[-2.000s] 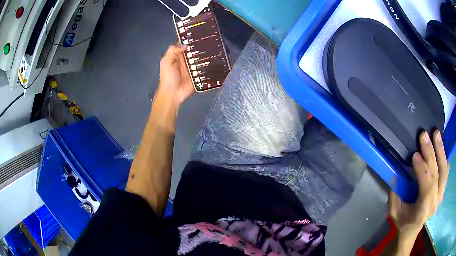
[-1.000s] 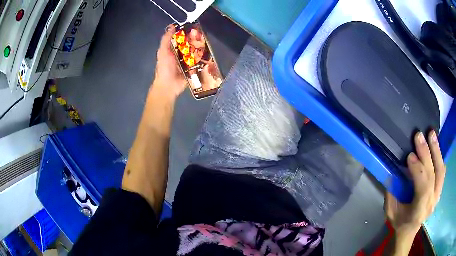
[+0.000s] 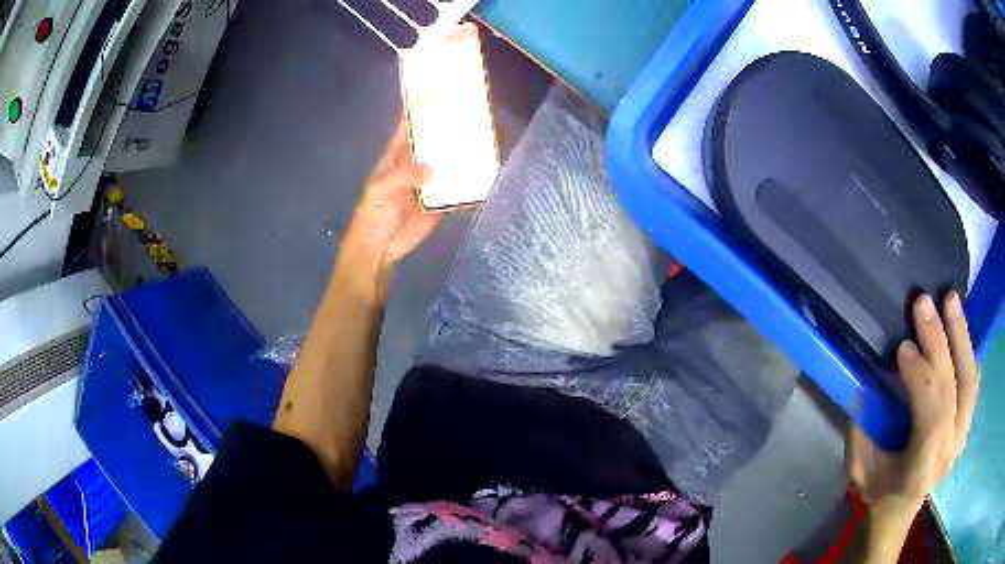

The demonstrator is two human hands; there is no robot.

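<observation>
My left hand (image 3: pixel 395 209) holds a smartphone (image 3: pixel 450 116) with a bright, washed-out screen, off the bench. A blue tray (image 3: pixel 705 259) lies at the right. On its white lining (image 3: pixel 689 143) sit a black oval base unit (image 3: pixel 843 193) and over-ear headphones (image 3: pixel 959 149), partly cut off by the picture's edge. My right hand (image 3: pixel 926 413) grips the tray's near right rim, its fingertips on or beside the end of the base unit. The thumb side is partly hidden.
A teal bench edge (image 3: pixel 568 50) runs along the top. A white slotted sheet (image 3: pixel 424 17) overhangs it above the phone. A blue container (image 3: pixel 182 364) stands at the lower left, below pale machines (image 3: pixel 33 99) with red and green buttons. Clear plastic (image 3: pixel 562 242) covers my lap.
The phone screen has gone from a dark list, through a picture, to bright white. My left hand has shifted lower on the phone. My right hand and the tray have barely moved.
</observation>
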